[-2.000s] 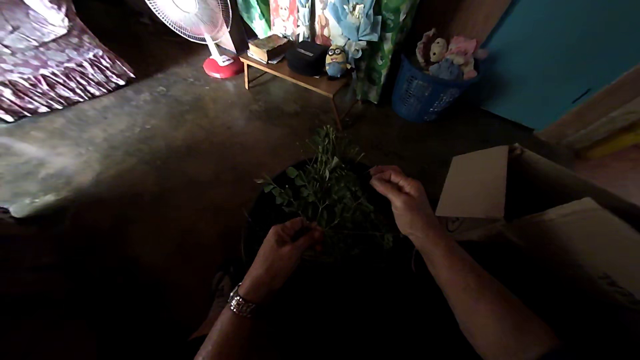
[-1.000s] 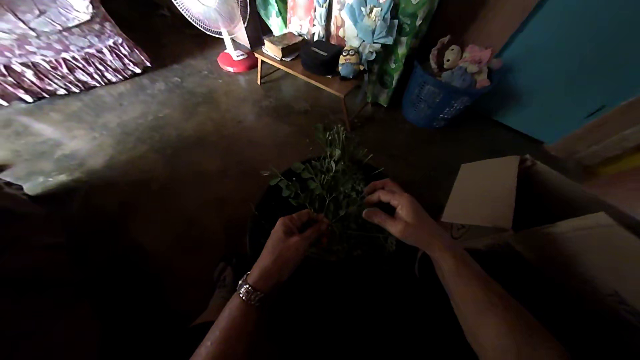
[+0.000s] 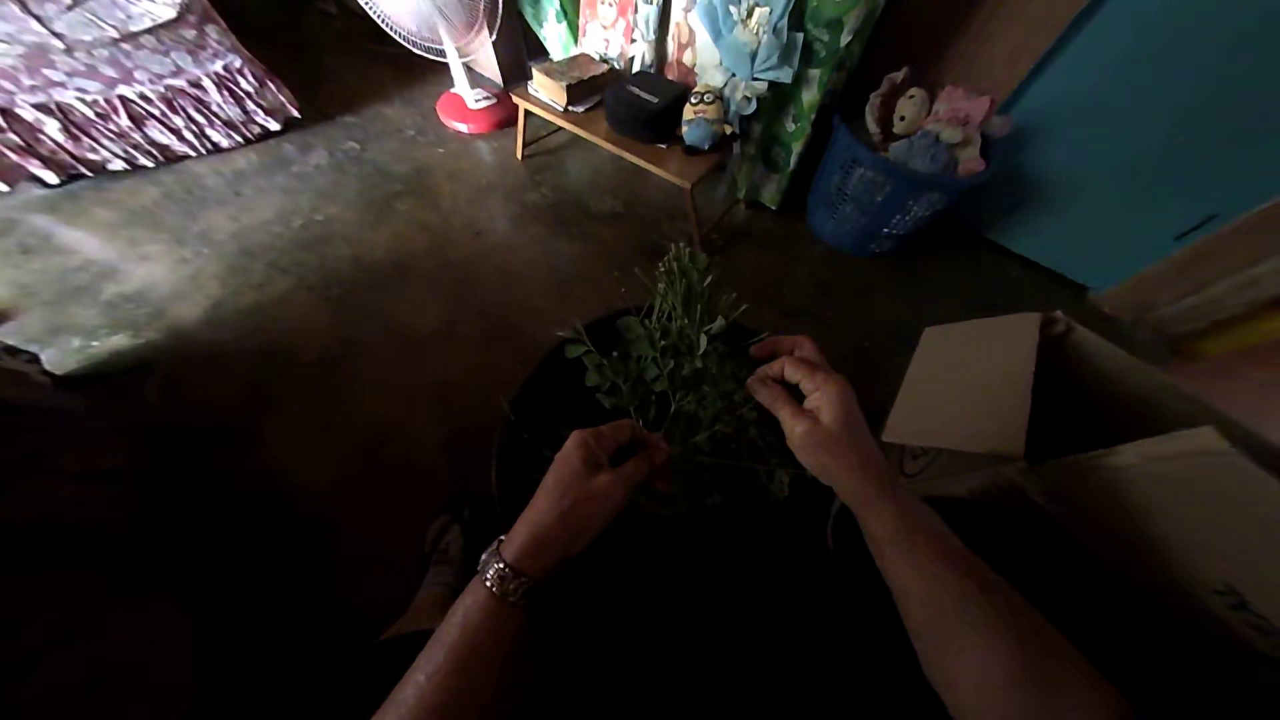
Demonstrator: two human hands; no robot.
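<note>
A pile of green leafy stems (image 3: 680, 350) lies in a dark round container (image 3: 515, 430), its cut-looking stem ends pointing away from me. My left hand (image 3: 595, 475), with a metal wristwatch (image 3: 502, 572) at the wrist, is at the near left of the leaves; its thumb and fingers are pinched together, and a thin stem seems to run from them, though shadow hides the grip. My right hand (image 3: 815, 405) is over the right side of the leaves with thumb and forefinger close together. Whether something thin is between them cannot be made out.
An open cardboard box (image 3: 965, 385) stands at the right. Farther off are a blue plastic basket (image 3: 870, 195) of dolls, a low wooden table (image 3: 640, 150) with books, a black case and a plush toy, and a fan with a red base (image 3: 476, 110). A foot shows at lower left.
My right hand has shifted slightly about the right edge of the leaves, its fingers changing pose. My left hand stays pinched at the near left side.
</note>
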